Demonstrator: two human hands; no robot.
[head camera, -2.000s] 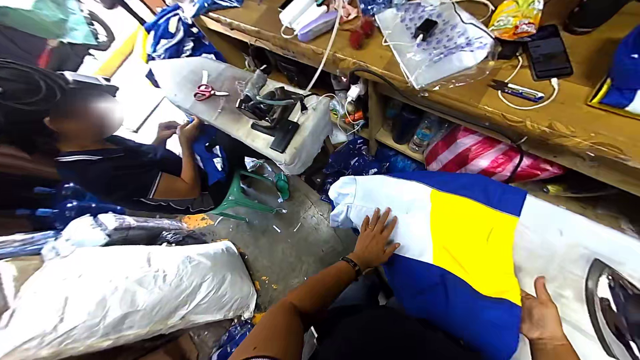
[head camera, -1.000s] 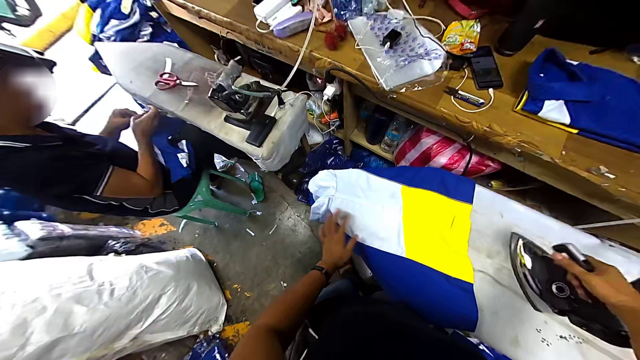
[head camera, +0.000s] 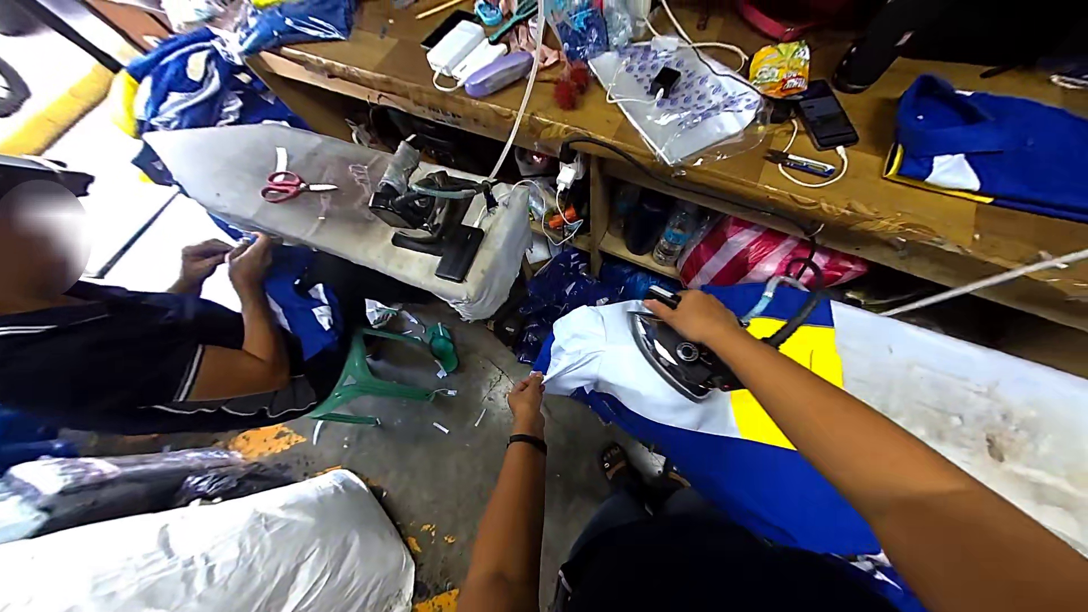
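Observation:
A blue, white and yellow garment (head camera: 663, 408) lies over the near end of a padded ironing board (head camera: 952, 399). My right hand (head camera: 701, 319) grips the handle of a black clothes iron (head camera: 684, 353), whose soleplate rests on the garment's white panel, close to the yellow one. A cord and a hose run from the iron's rear toward the shelf. At the garment's left edge, my left hand (head camera: 527, 399) pinches the white cloth between thumb and fingers. Part of the yellow panel is hidden behind my right forearm and the iron.
Another board (head camera: 331, 212) holds red-handled scissors (head camera: 293, 187) and a second iron (head camera: 425, 212). A seated person (head camera: 229, 340) handles blue cloth at left. A wooden workbench (head camera: 544, 119) carries a phone (head camera: 824, 115), a cutter and a folded blue shirt (head camera: 994, 153). A green stool (head camera: 374, 382) and white sack (head camera: 221, 544) stand below.
My right hand has brought the iron from the board's right side left onto the white panel. My left hand, earlier flat on the white cloth, now pinches its left edge.

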